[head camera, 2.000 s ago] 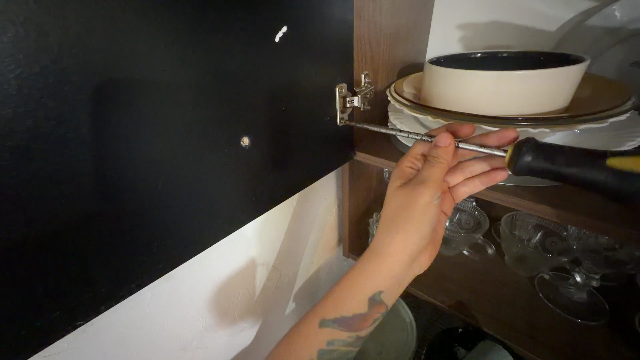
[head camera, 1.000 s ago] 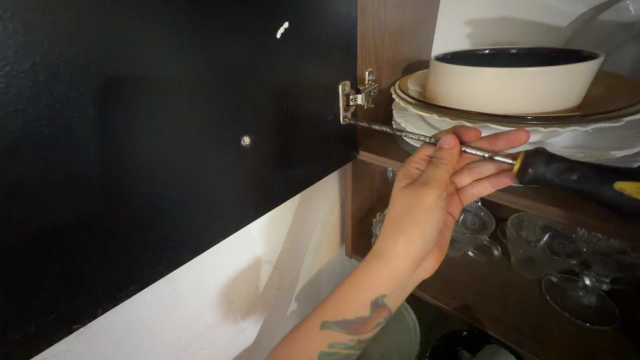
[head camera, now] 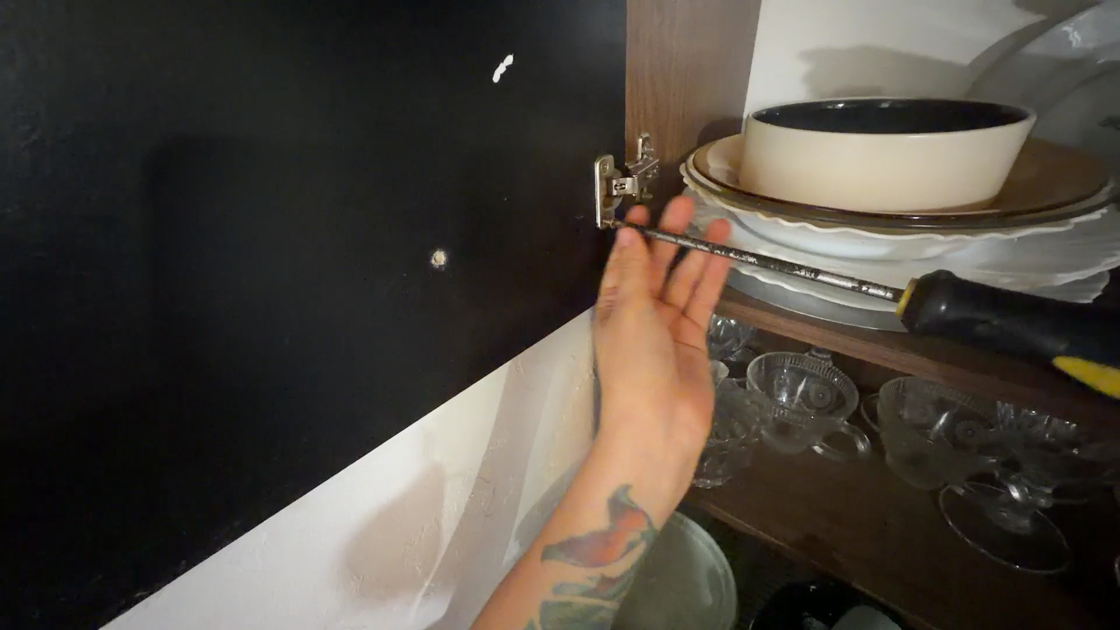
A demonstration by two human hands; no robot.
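A metal cabinet hinge joins the black door panel to the brown wooden side of the cabinet. The tip of a long-shafted screwdriver, with a black and yellow handle, is at the lower screw of the hinge's plate. My left hand has its thumb and index finger pinched on the shaft near the tip, the other fingers spread behind it. The screwdriver's handle runs out of the right edge of the view, and my right hand is not seen.
On the upper shelf, a cream bowl sits on stacked plates close to the screwdriver's shaft. Glass cups stand on the shelf below. A pale wall lies beneath the door panel.
My left hand has slid along the screwdriver's shaft, from about its middle to near the tip at the hinge. The screwdriver stays at the hinge's lower screw.
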